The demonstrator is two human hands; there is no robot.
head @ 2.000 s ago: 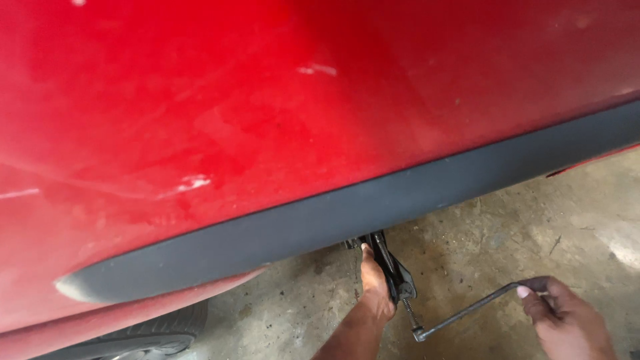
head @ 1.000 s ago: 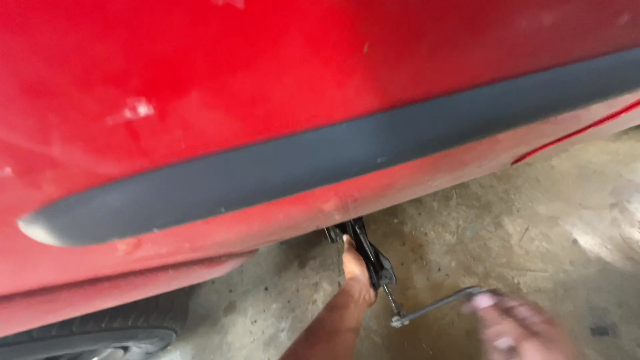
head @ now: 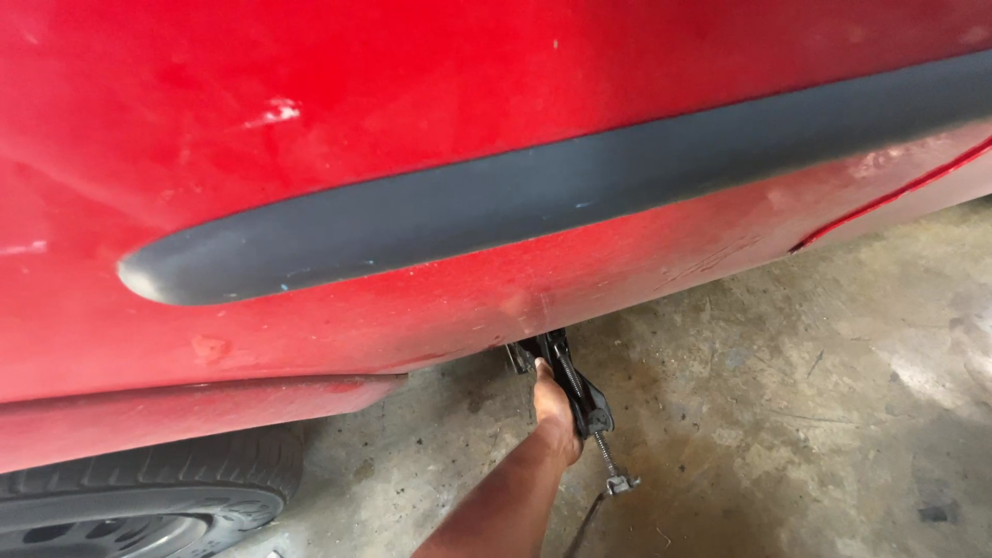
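My left hand is shut on the side of a black scissor jack, whose upper end goes under the lower edge of the red car body. The jack's threaded screw sticks out toward me and ends in a metal coupling. A thin crank handle hangs from that coupling and runs down out of the frame. My right hand is out of view, so whether it touches the handle cannot be seen.
A black side moulding crosses the scuffed red panel above the jack. At the lower left is a wheel with its tyre. Stained concrete floor lies below and right of the car.
My right hand, on the crank handle at the right two seconds ago, has left the view. The handle has swung from pointing right to pointing down. My left hand remains on the jack.
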